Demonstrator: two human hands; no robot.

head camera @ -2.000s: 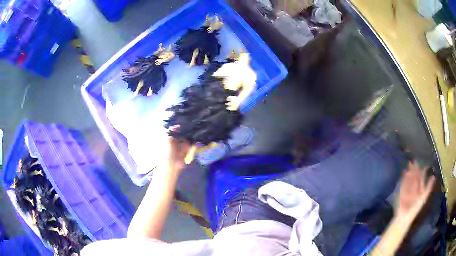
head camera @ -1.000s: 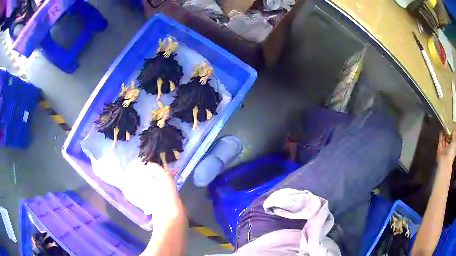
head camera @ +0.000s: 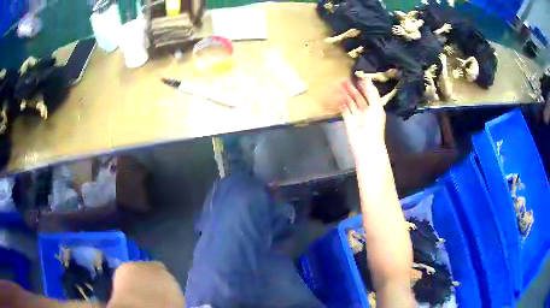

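Observation:
Black-clothed figures with cream limbs lie in a pile point(head camera: 416, 54) at the right of the bench. My right hand point(head camera: 363, 105) reaches over the bench edge to the pile's left edge, fingers apart, at a cream limb; it holds nothing that I can see. My left hand point(head camera: 146, 286) is low at the left, blurred and cut by the bottom edge; its fingers are hidden. Behind it, a blue tray point(head camera: 82, 240) holds black and cream figures.
The tan bench point(head camera: 126, 114) bears a knife point(head camera: 199, 93), tape roll point(head camera: 214, 54), white bottles point(head camera: 134, 45), a phone point(head camera: 79, 60) and another figure pile point(head camera: 36, 90) at left. Blue trays with figures stand at lower right point(head camera: 482, 222). A scrap carton point(head camera: 129, 186) is under the bench.
The view has swung from the floor tray to the bench. My right hand has moved from the bench edge to the pile. My left hand has left the figures laid in the tray.

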